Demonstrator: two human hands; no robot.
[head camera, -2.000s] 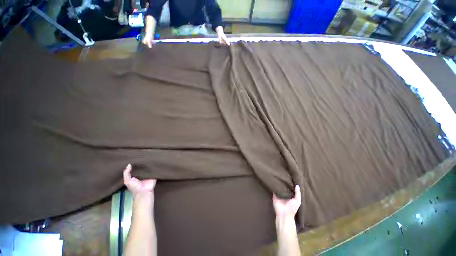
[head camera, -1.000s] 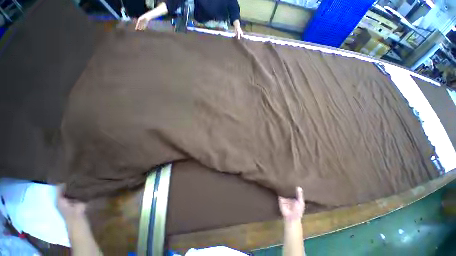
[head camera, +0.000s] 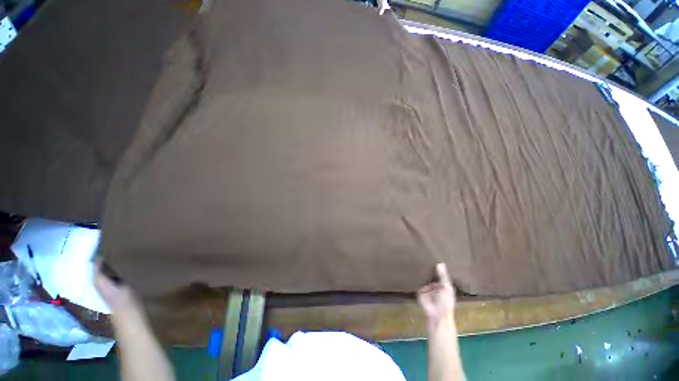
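A wide brown fabric ply (head camera: 298, 186) lies across the long table, fairly smooth in front of me and wrinkled to the right. My left hand (head camera: 112, 286) is at its near left corner and grips the edge; its fingertips are partly hidden and blurred. My right hand (head camera: 439, 294) pinches the near edge right of centre, thumb on top. A metal rail (head camera: 244, 327) juts from under the fabric past the table's near edge. A dark strip of cloth shows under the near edge.
The worn wooden table edge (head camera: 521, 312) curves along the near side above a green floor. White papers (head camera: 71, 260) and clear plastic bags (head camera: 45, 324) are at left. White paper (head camera: 644, 130) shows at far right. A person's hand (head camera: 383, 6) is across the table, near a blue crate (head camera: 532, 22).
The ply's near edge has come down over the rail and lower cloth, and its folds are flatter. My left hand has moved far left with the edge. The view has shifted.
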